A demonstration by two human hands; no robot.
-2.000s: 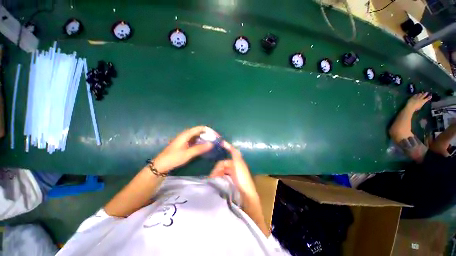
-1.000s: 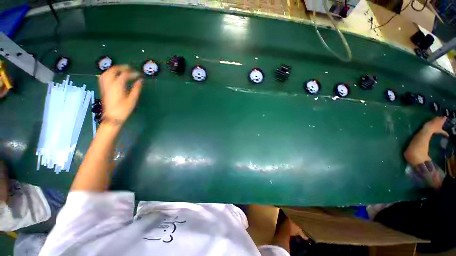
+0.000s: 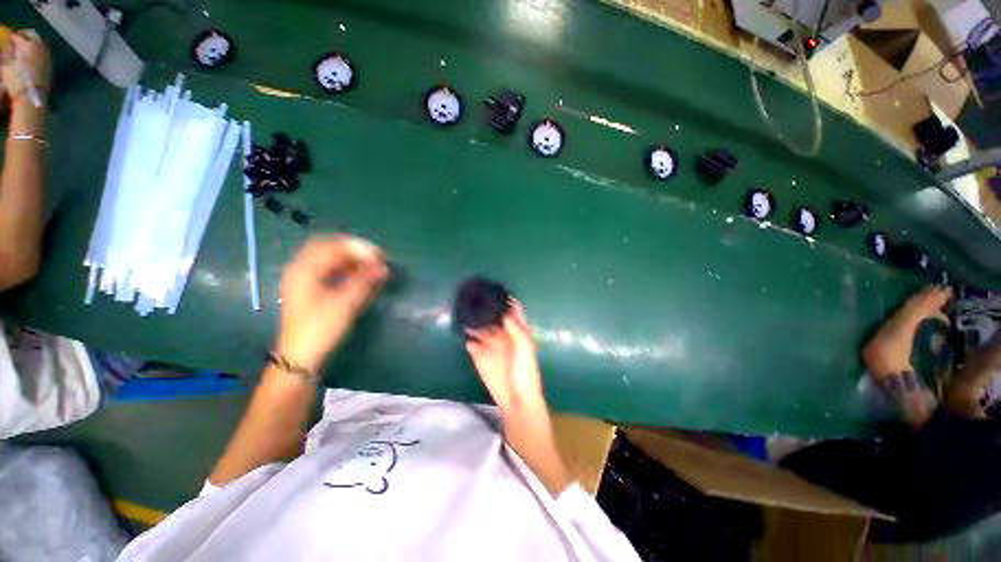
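Note:
My right hand (image 3: pixel 506 357) holds a round black housing (image 3: pixel 481 304) above the bench near its front edge. My left hand (image 3: pixel 327 294) is blurred, to the left of the housing and apart from it, fingers bent together; whether a small part is in them cannot be told. A loose pile of small black fittings (image 3: pixel 277 165) lies beyond my left hand, with a few pieces just below it. White-faced units (image 3: pixel 443 105) and black housings (image 3: pixel 504 111) stand in a spaced row along the far side.
White strips (image 3: pixel 165 198) lie at left, one apart. An open carton (image 3: pixel 703 467) of black housings is below the near edge at right. A metal bracket (image 3: pixel 88 42) is upper left. Another person's arm (image 3: pixel 17 187) is at far left; another person's arm (image 3: pixel 900 351) is at right.
My left hand has come back from the far row towards me. My right hand has come up from the carton with a black housing. The view has shifted, and a neighbour's arm shows at left.

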